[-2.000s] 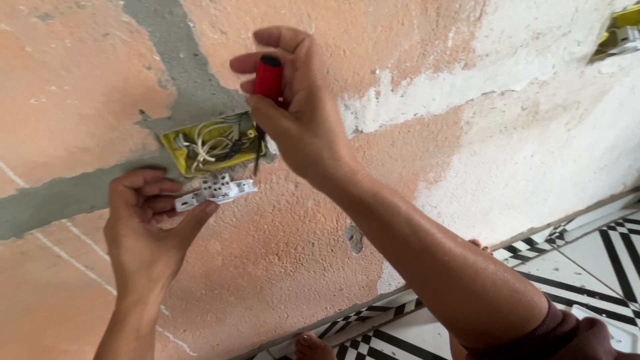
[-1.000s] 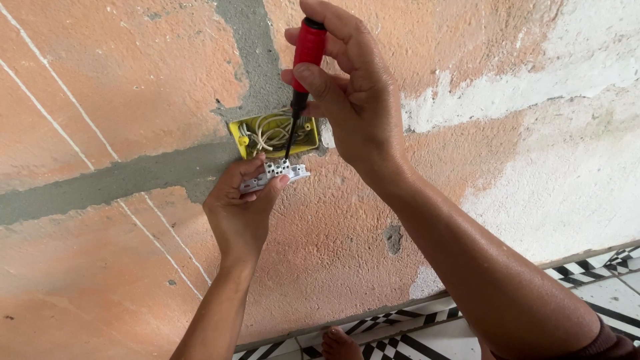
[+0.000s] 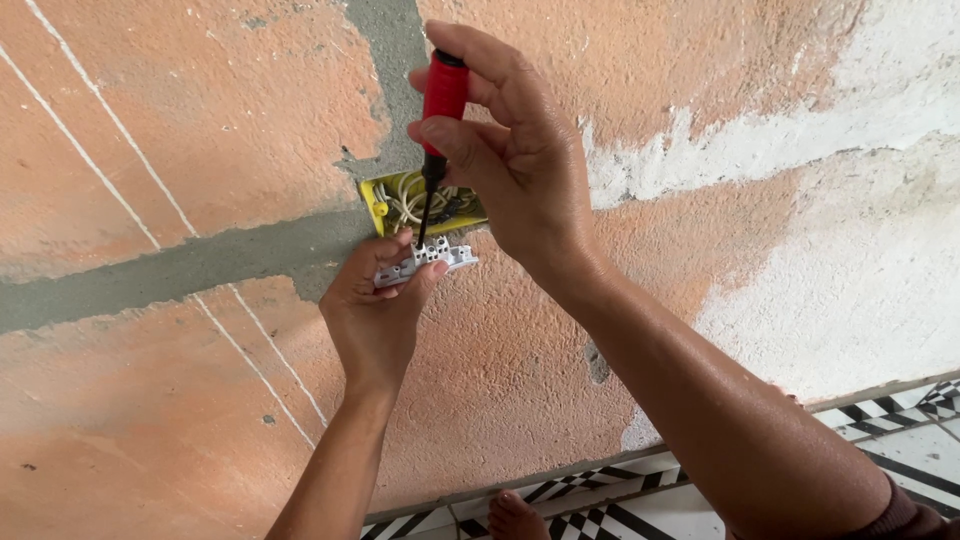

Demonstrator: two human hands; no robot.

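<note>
My left hand (image 3: 382, 292) pinches a white plastic electrical outlet module (image 3: 430, 259) between thumb and fingers, its terminal side facing up. My right hand (image 3: 510, 135) grips a screwdriver (image 3: 445, 86) with a red handle and black end cap. The dark shaft points down, and its tip meets a terminal at the module's left part; whether it sits in a screw slot I cannot tell. Just above the module, a yellow electrical box (image 3: 368, 202) is set in the wall, with pale wires (image 3: 409, 199) coiled inside. The shaft and my right fingers cover part of it.
Grey mortar strips (image 3: 300, 251) cross the rough orange and white wall (image 3: 510, 360) around the box. Paired white lines run down the left side. Below lies a black-and-white patterned tile floor (image 3: 660, 510), with a bare foot (image 3: 516, 517) near the wall.
Two seconds ago the screwdriver was to the right of the module, over the box's right side. Its tip has moved onto the module's terminals, where it also was one second ago.
</note>
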